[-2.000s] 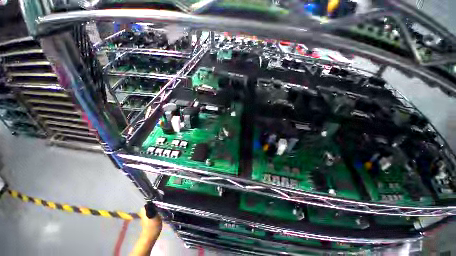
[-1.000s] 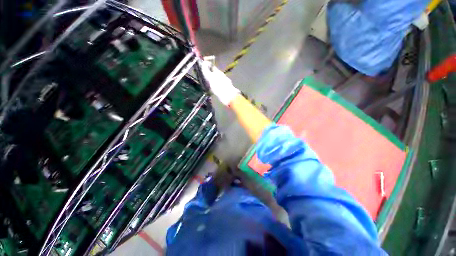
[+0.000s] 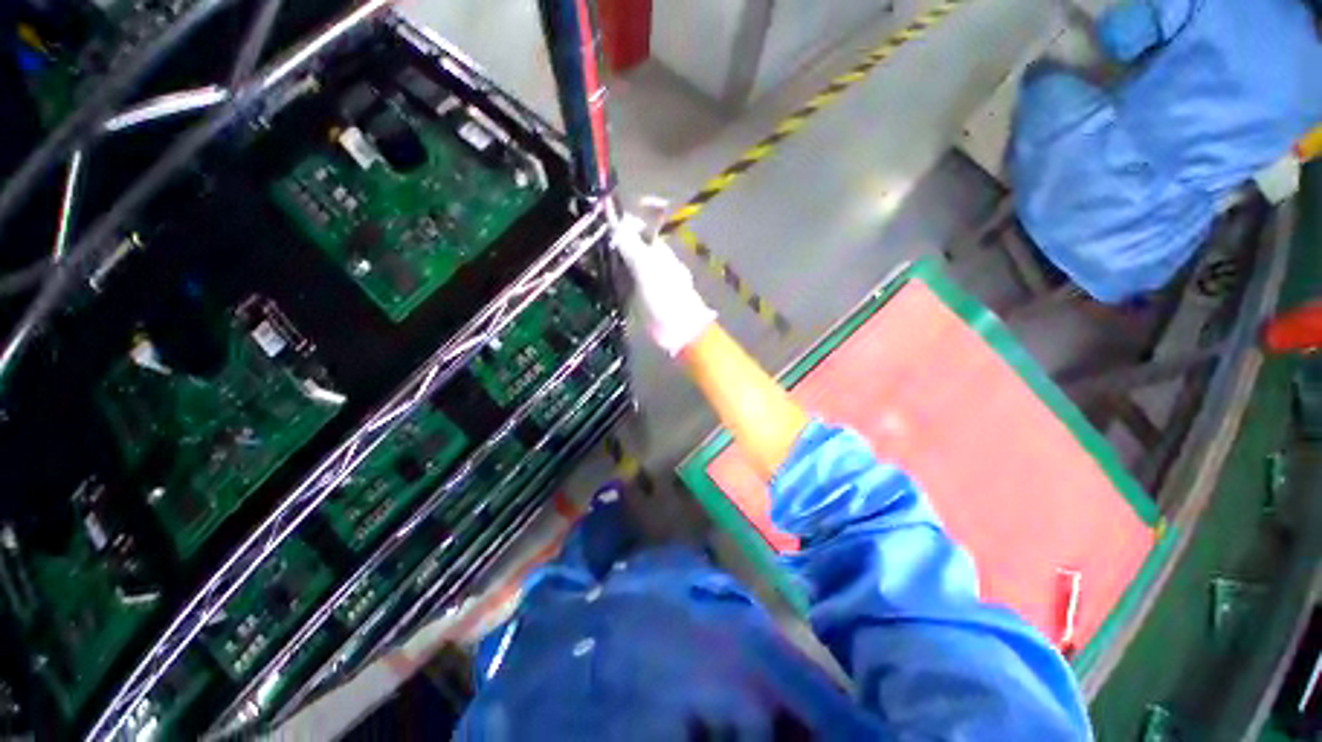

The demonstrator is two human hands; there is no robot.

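Note:
A wire shelf rack fills the left side, its tiers holding green circuit boards with black and white parts. My right hand, in a white glove, reaches out from a blue sleeve and is closed around the rack's corner post. Its fingertips are small and partly hidden at the post. My left hand is not in view.
A red mat on a green-edged table lies right of my arm, with a small white strip on it. A green conveyor runs along the right edge. A person in blue is at the upper right. Yellow-black tape marks the floor.
The view has swung from the rack's shelves towards the table and conveyor. The bare hand seen at the rack two seconds ago is out of view. My gloved hand stays at the post.

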